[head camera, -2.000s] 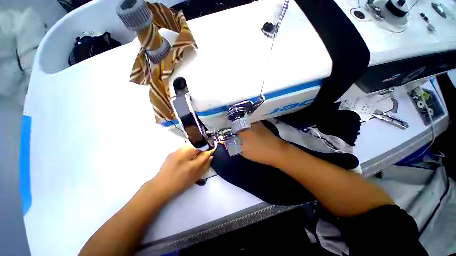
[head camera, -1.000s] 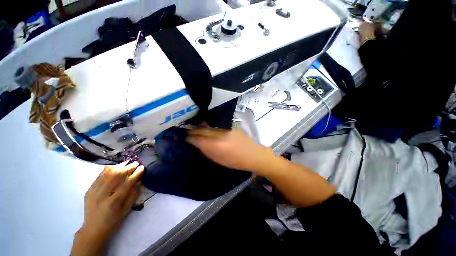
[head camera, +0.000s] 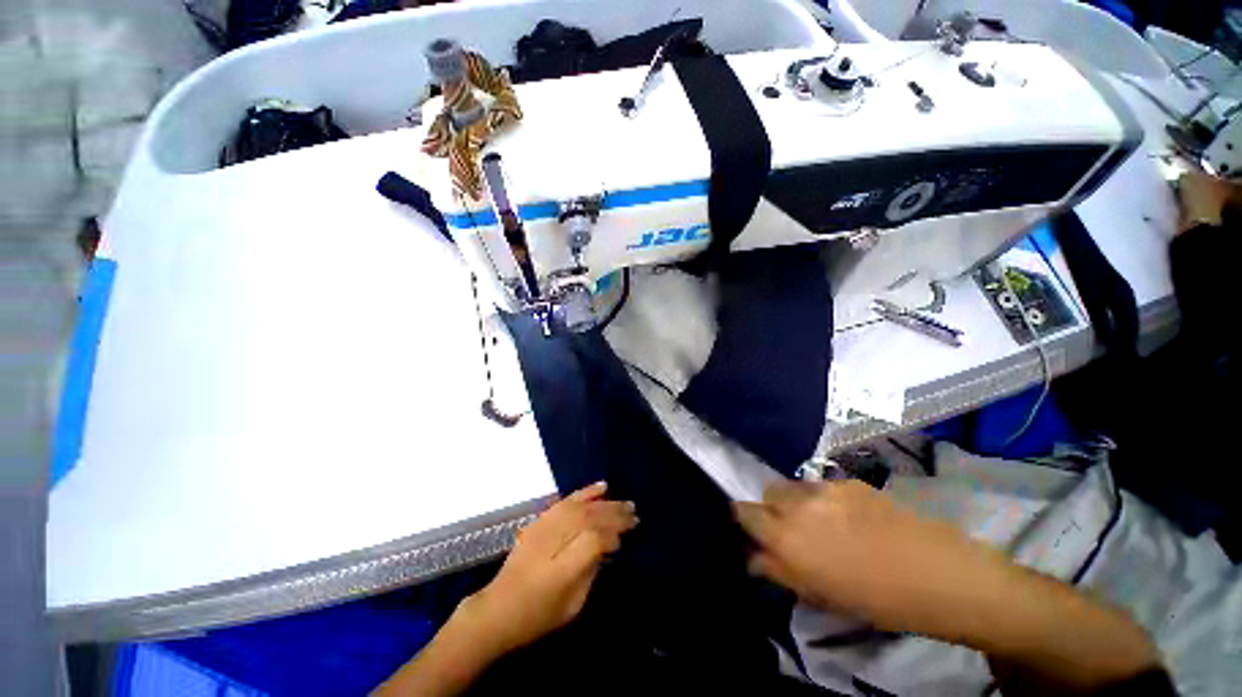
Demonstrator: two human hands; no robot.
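Observation:
A navy fabric panel runs from under the presser foot of the white sewing machine down over the table's front edge. Pale grey garment fabric and another navy part lie to its right. My left hand is at the panel's left edge near the table edge, fingers bent; I cannot tell whether it grips the cloth. My right hand is slightly blurred, its fingertips on the right edge of the navy and pale fabric, seemingly pinching it.
Silver snips and a small box of bobbins lie right of the work. A striped cloth is knotted on the machine's left end. Pale garments hang at lower right. Another person's hand shows at far right.
Both hands have moved from the needle area down to the table's front edge. The navy panel now stretches towards me, and the pale fabric is spread out. The view has shifted, showing more table.

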